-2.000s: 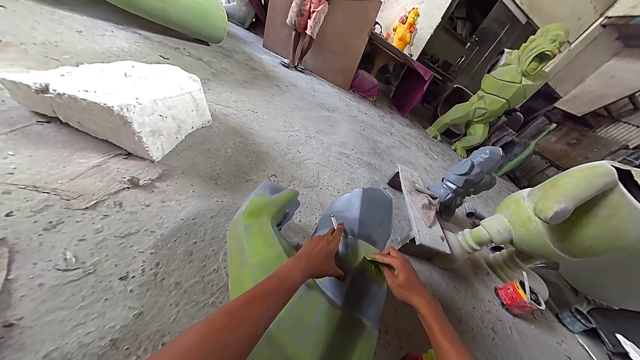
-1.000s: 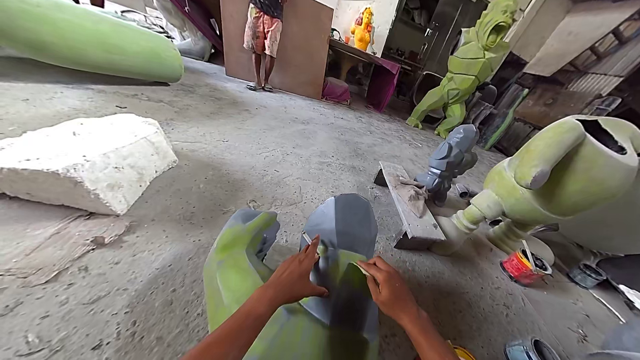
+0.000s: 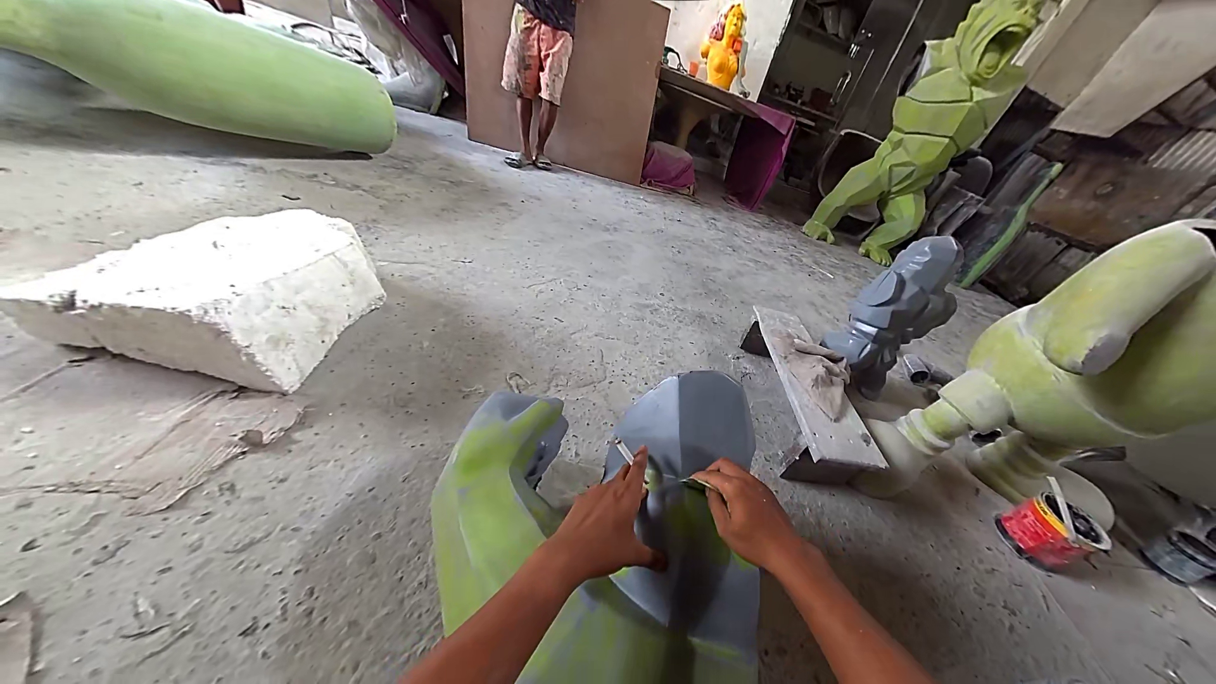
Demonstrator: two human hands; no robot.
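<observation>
A faceted sculpture part [image 3: 679, 423], grey with green patches, stands upright right in front of me, with a curved arm-like piece [image 3: 484, 513] at its left. My left hand [image 3: 613, 522] rests on its upper middle with the fingers spread; a thin white stick [image 3: 624, 451], perhaps a cigarette, sticks out between the fingers. My right hand [image 3: 746, 508] pinches a small, thin greenish piece [image 3: 696, 483] against the surface, close to the left fingertips. What exactly this piece is cannot be made out. The lower part of the sculpture runs out of view.
A white block [image 3: 218, 285] lies on the floor at left. To the right are a low bench [image 3: 826, 408] with a cloth [image 3: 819, 375], a grey figure [image 3: 898, 309], a large green-white figure [image 3: 1073, 361] and a red can [image 3: 1045, 537]. Farther back, a person [image 3: 539, 66] stands before a brown board [image 3: 608, 85].
The view has turned and levelled. Both hands remain on the sculpture part, the right one still pinching the small piece.
</observation>
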